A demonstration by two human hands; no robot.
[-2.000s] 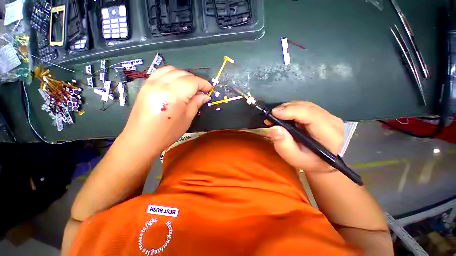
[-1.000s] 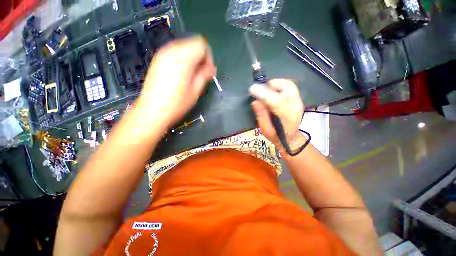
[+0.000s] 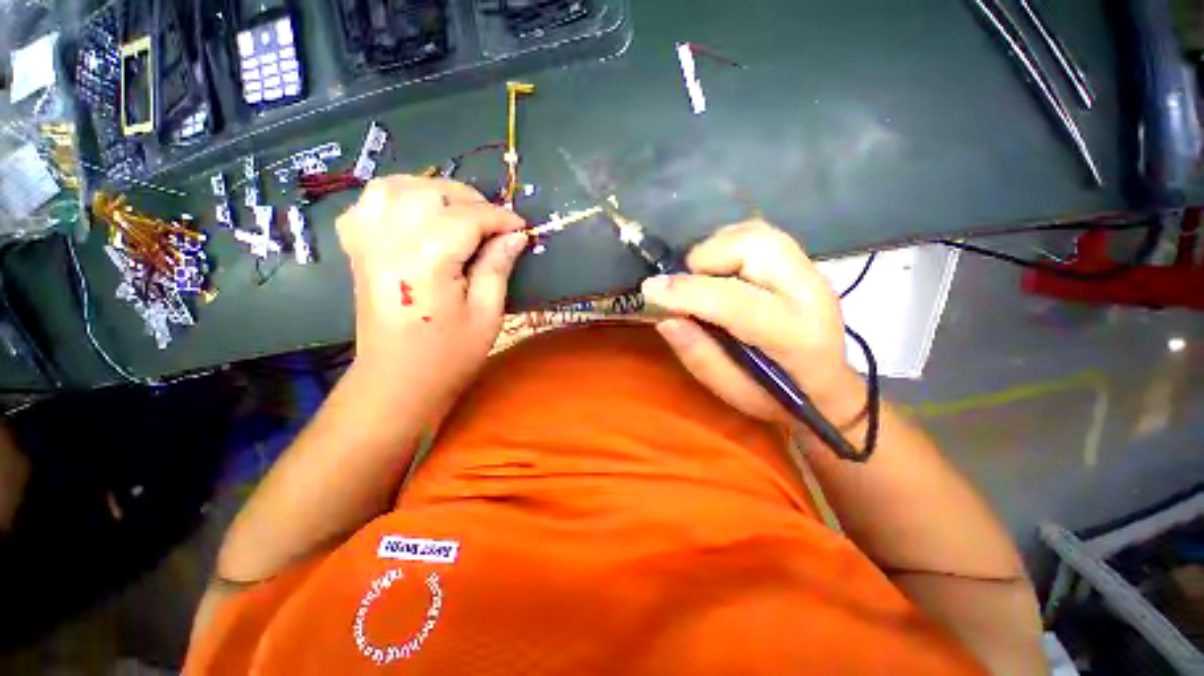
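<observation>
My right hand [image 3: 759, 324] holds a black soldering iron [image 3: 779, 383], its metal tip pointing up and left. My left hand [image 3: 429, 264] has thumb and forefinger pinched at the near end of the flex cables; a thin red wire shows there. One yellow flex cable [image 3: 512, 126] stretches away from the fingertips. A second flex cable [image 3: 565, 221] runs right from them, its far end beside the iron's tip. Whether they touch I cannot tell. What exactly the left fingertips grip is too small to tell.
A flex cable pile [image 3: 152, 264] and small wired parts [image 3: 260, 218] lie left. A parts tray [image 3: 561, 40] with phone housings and a keypad phone [image 3: 269, 60] is at the back left. A single white part [image 3: 691, 77] lies beyond my hands. Tweezers [image 3: 1052, 99] lie far right.
A second ago both hands were raised and apart, farther over the bench. Now they are back together at the flex cables. The camera view has also turned.
</observation>
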